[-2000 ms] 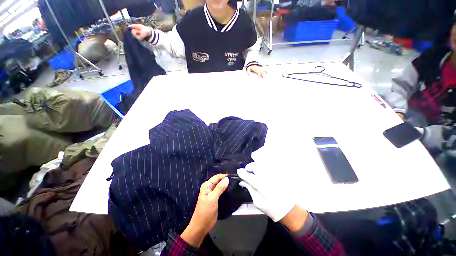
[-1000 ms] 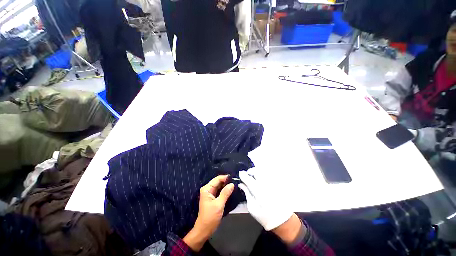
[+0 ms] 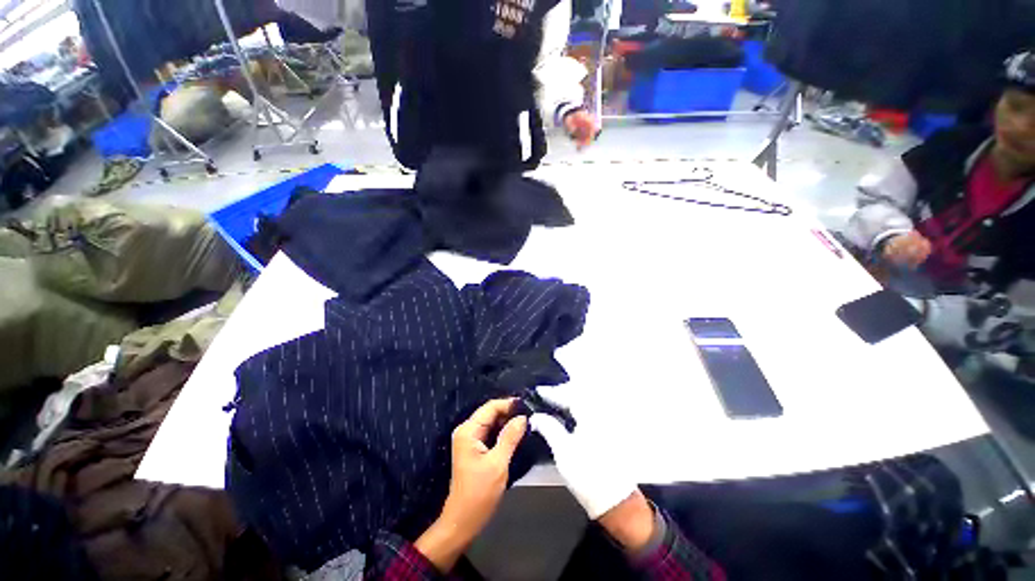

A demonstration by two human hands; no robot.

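A dark pinstripe garment (image 3: 363,397) lies heaped on the near left of the white table and hangs over its front edge. My bare left hand (image 3: 482,465) pinches a dark edge of it between thumb and fingers. My right hand (image 3: 585,454), in a white glove, is close beside on the right. A small dark tool, likely thread snips (image 3: 552,411), shows at the gloved fingers, its tip towards the pinched edge. The gloved fingers are blurred and partly hidden.
On the white table (image 3: 636,272) are a smartphone (image 3: 734,369), another dark slab (image 3: 877,316), a hanger (image 3: 706,193) and a plain dark garment (image 3: 375,227) touching the pinstripe heap. A person stands opposite; another sits at right. A blue bin (image 3: 238,227) and olive piles (image 3: 125,255) are left.
The person opposite has stood up, and a plain dark garment now lies on the far left of the table. My gloved hand has turned, and the dark tool has come into view.
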